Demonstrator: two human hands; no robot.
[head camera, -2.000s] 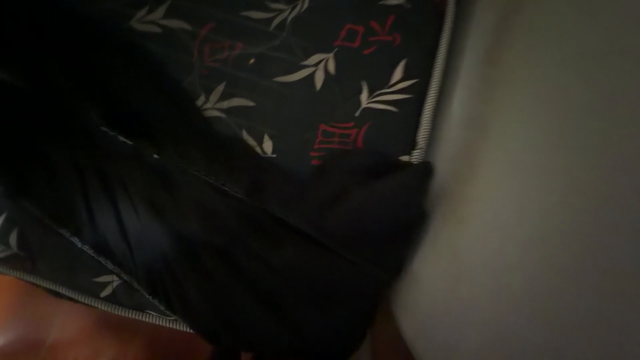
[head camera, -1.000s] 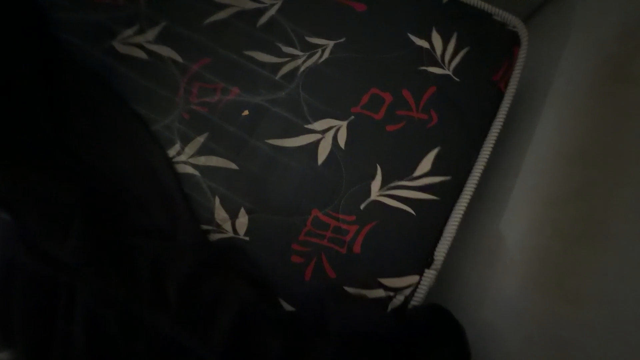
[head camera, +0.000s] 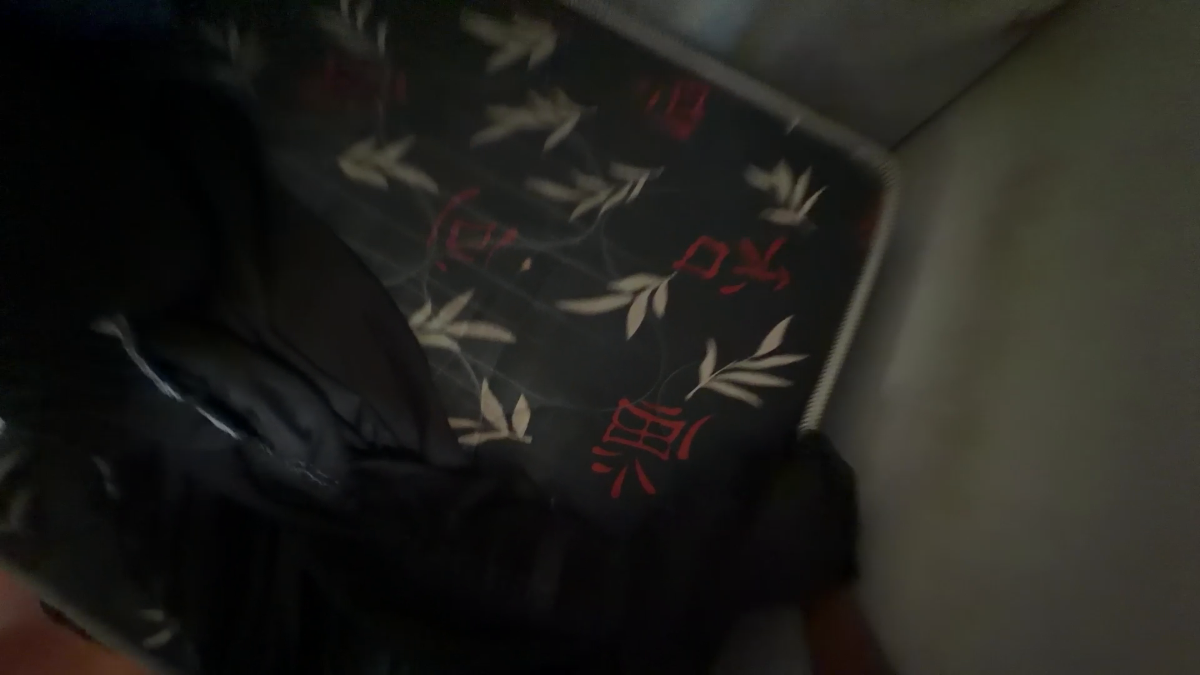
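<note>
A dark padded sheet or mattress (head camera: 581, 366), printed with pale leaf sprigs and red characters, fills the middle of the head view. Pale ribbed piping (head camera: 848, 309) runs along its right edge and around the upper right corner. Black, creased fabric (head camera: 347, 375) covers much of the left and bottom. A dark rounded form (head camera: 816, 520) overlaps the right edge; in this light I cannot tell whether it is cloth or a covered hand. Neither my left hand nor my right hand can be made out, nor anything held.
A pale, smooth surface (head camera: 1041, 403) lies along the right side, meeting another pale surface (head camera: 825, 56) at a line near the upper right. Blurred reddish-brown patches show at the lower left (head camera: 56, 628) and lower right (head camera: 839, 637).
The view has shifted, and the upper right corner of the patterned sheet shows more fully. The black fabric covers a different part of the sheet than two seconds ago.
</note>
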